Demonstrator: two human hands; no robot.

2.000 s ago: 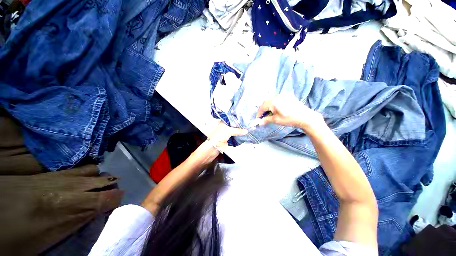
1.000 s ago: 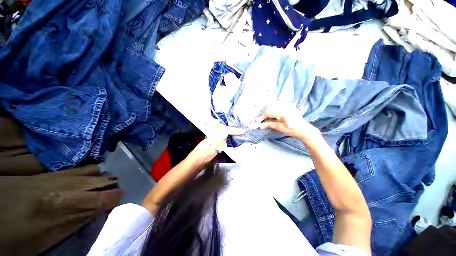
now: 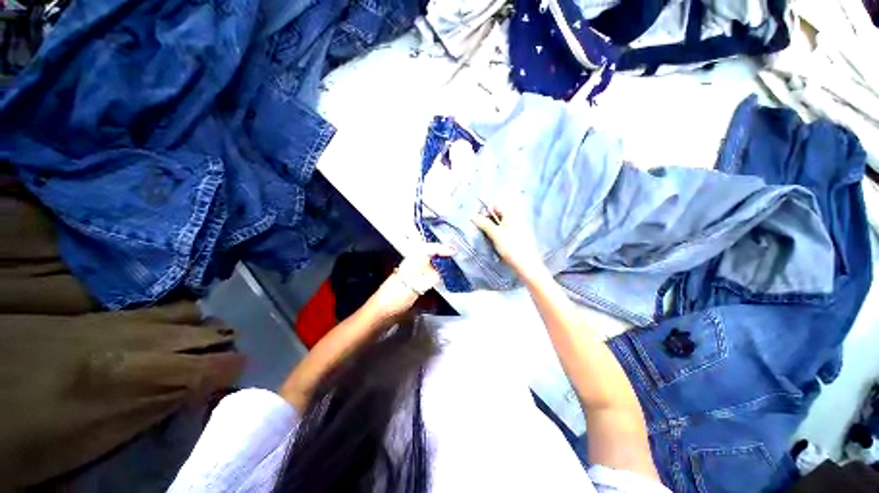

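Observation:
The inside-out jeans (image 3: 578, 193) lie across the white table, pale grey-blue side out. Their dark blue waistband (image 3: 427, 183) is at the left end. My left hand (image 3: 416, 272) grips the waistband's near edge between thumb and fingers. My right hand (image 3: 501, 241) rests over the pale cloth just right of the waistband, with fingertips drawn together. A small dark thing shows at its fingertips, perhaps thread snips, too small to tell. The finished-side jeans (image 3: 761, 356) lie under and to the right, with a dark flower-like mark on a pocket.
A blue denim pile (image 3: 145, 116) fills the upper left. Brown garments (image 3: 87, 385) lie at lower left. Navy printed cloth (image 3: 549, 48) and whitish garments (image 3: 839, 67) lie beyond the work. A red and black thing (image 3: 332, 298) is below the table edge (image 3: 371, 220). Long hair hangs in front.
My right hand has moved left and away from me, off the seam by my left hand and onto the pale cloth. The waistband lies more spread. The view has shifted slightly.

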